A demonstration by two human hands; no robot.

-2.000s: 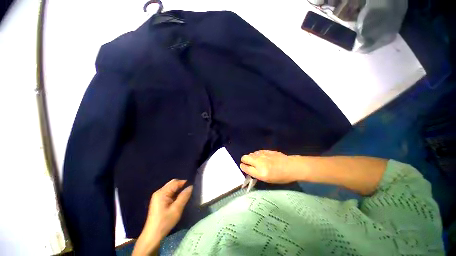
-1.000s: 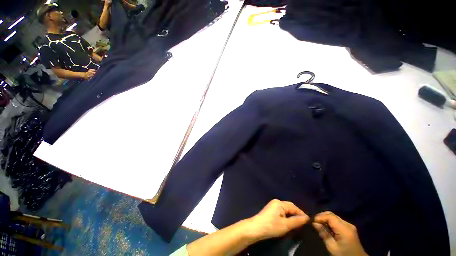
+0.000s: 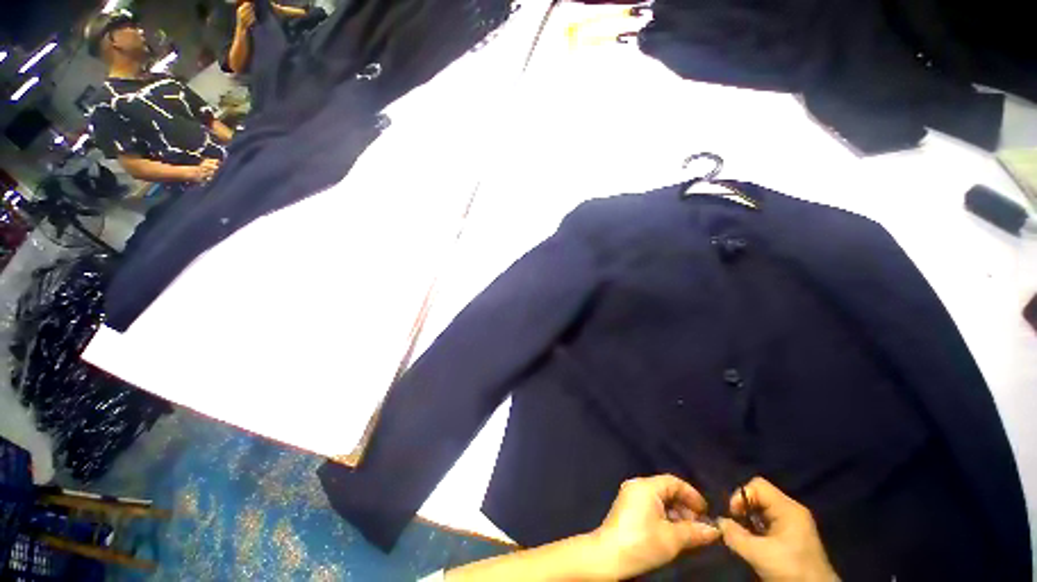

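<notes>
A dark navy jacket (image 3: 637,341) lies on the white table, one sleeve spread to the left and its cuff over the table's near edge. A dark hanger (image 3: 703,168) shows its hook above the collar. A round button (image 3: 733,376) is on the front. My left hand (image 3: 660,525) and my right hand (image 3: 779,534) meet over the lower front, fingertips pinched on the jacket's cloth. A small dark piece stands up at my right fingers; I cannot tell what it is.
Other dark garments lie at the table's upper left (image 3: 262,171) and top right (image 3: 785,57). A dark oval object (image 3: 995,209) is at the right. A person (image 3: 154,119) stands at the upper left. A blue crate (image 3: 17,500) is at the lower left.
The view has swung left since the oldest frame. My hands, apart then, are now together at the jacket's lower front. Since the middle frame they have moved slightly lower.
</notes>
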